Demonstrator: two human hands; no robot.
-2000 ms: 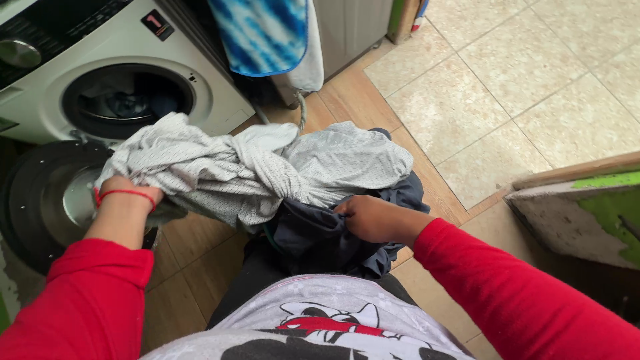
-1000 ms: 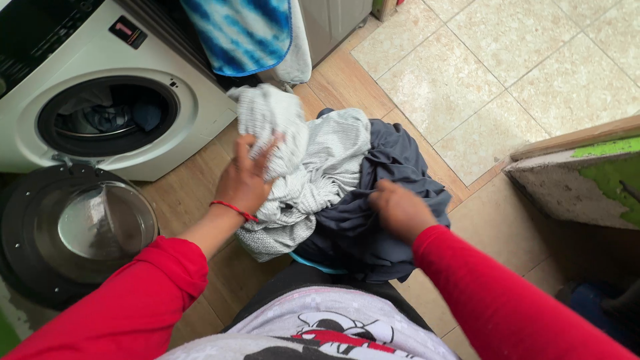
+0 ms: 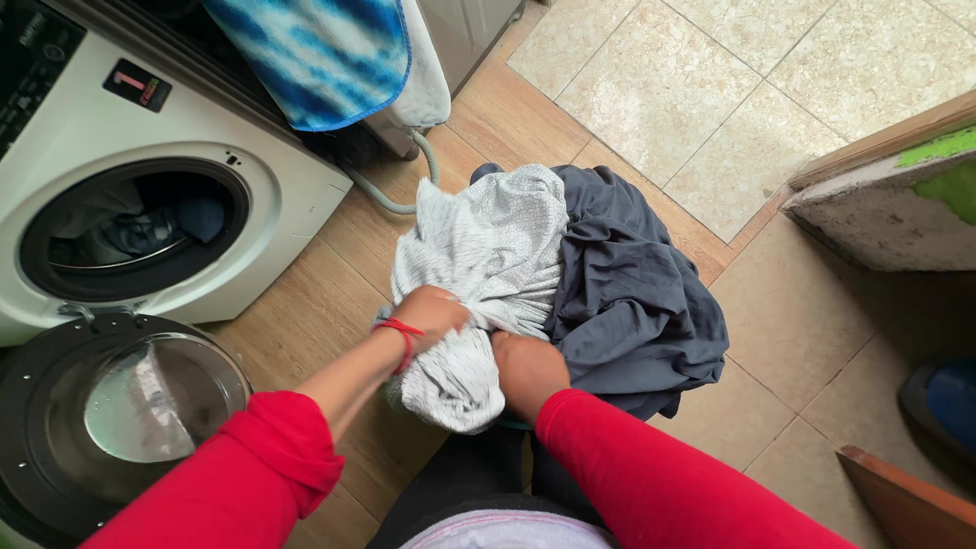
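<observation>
A light grey patterned cloth (image 3: 511, 221) lies bunched on a laundry pile in front of my legs. My left hand (image 3: 431, 314), with a red string at the wrist, grips its near part from above. Close beside it, my right hand (image 3: 531, 374) is closed on the same cloth, its fingertips hidden in the folds. Dark grey fabric (image 3: 633, 290) fills the right side of the pile. What holds the pile is mostly hidden beneath it.
At left stands a front-loading washing machine (image 3: 293, 221) with laundry in its drum and its round door (image 3: 46, 427) swung open. A blue and white towel (image 3: 328, 61) hangs behind. A grey hose (image 3: 381, 200) curves along the floor. A rough wall end (image 3: 884, 206) juts in at right.
Both hands have come together on the light grey cloth; a second ago the right was at the dark fabric. The cloth's raised end beside my left hand has come down toward me.
</observation>
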